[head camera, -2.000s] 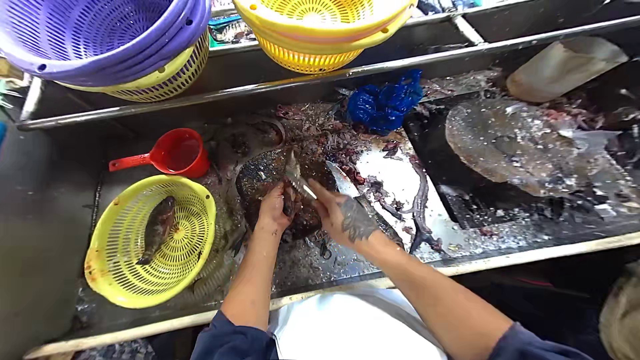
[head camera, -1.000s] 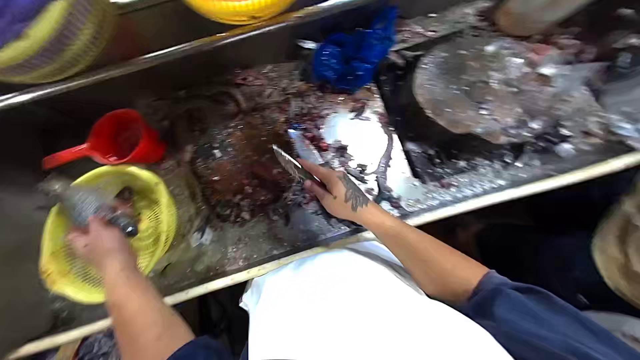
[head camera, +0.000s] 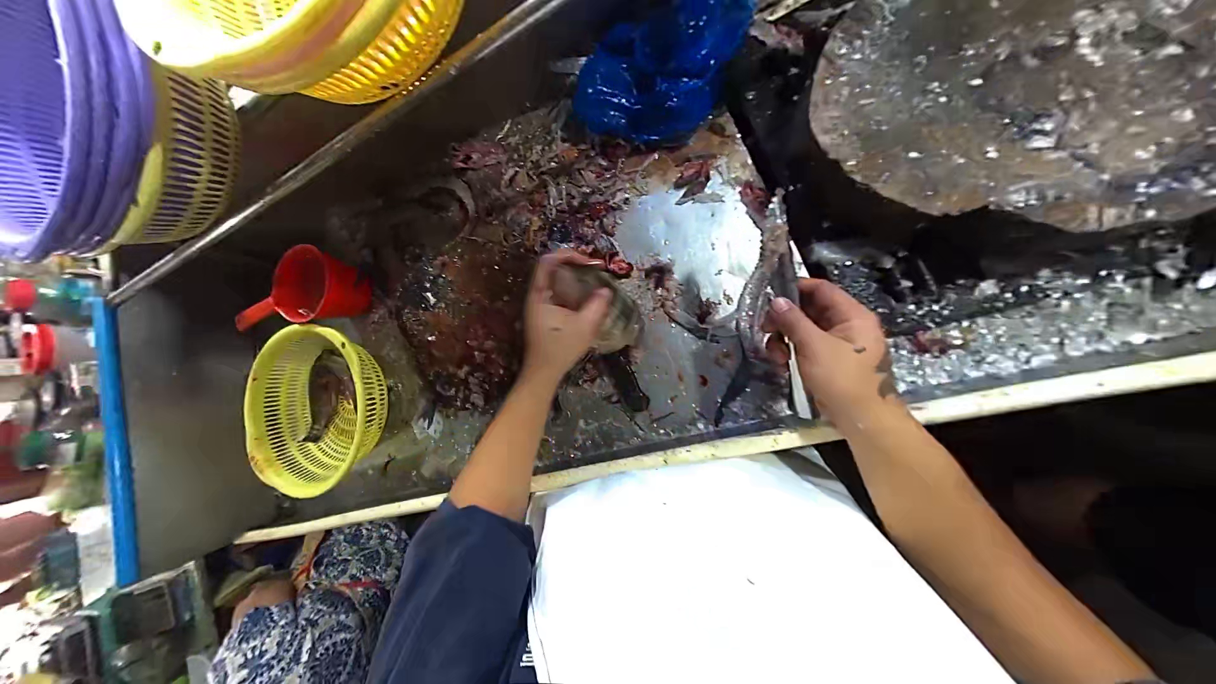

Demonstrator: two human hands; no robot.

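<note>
My left hand (head camera: 562, 318) is curled around a blurred grey-green object (head camera: 616, 318), likely a fish, over the round brown chopping surface (head camera: 470, 313). Just below it a dark handle (head camera: 625, 380) lies on the metal counter. My right hand (head camera: 836, 347) is farther right, its fingers bent at a long grey strip of fish remains (head camera: 755, 285). Something thin and grey is at those fingertips; whether it is a blade or part of the fish is unclear. A yellow basket (head camera: 256, 408) at left has a fish (head camera: 328, 394) inside.
A red plastic dipper (head camera: 309, 285) sits behind the basket. Blue plastic bags (head camera: 655, 71) and fish scraps (head camera: 570, 180) lie at the back. A large round slab (head camera: 1007, 114) is at right. Stacked baskets (head camera: 180, 161) stand beyond the metal rail. A person in patterned clothing (head camera: 304, 608) is below left.
My left hand has moved from the yellow basket back over the chopping surface. The knife seen in my right hand earlier is not clearly visible there now. The view has turned and come closer.
</note>
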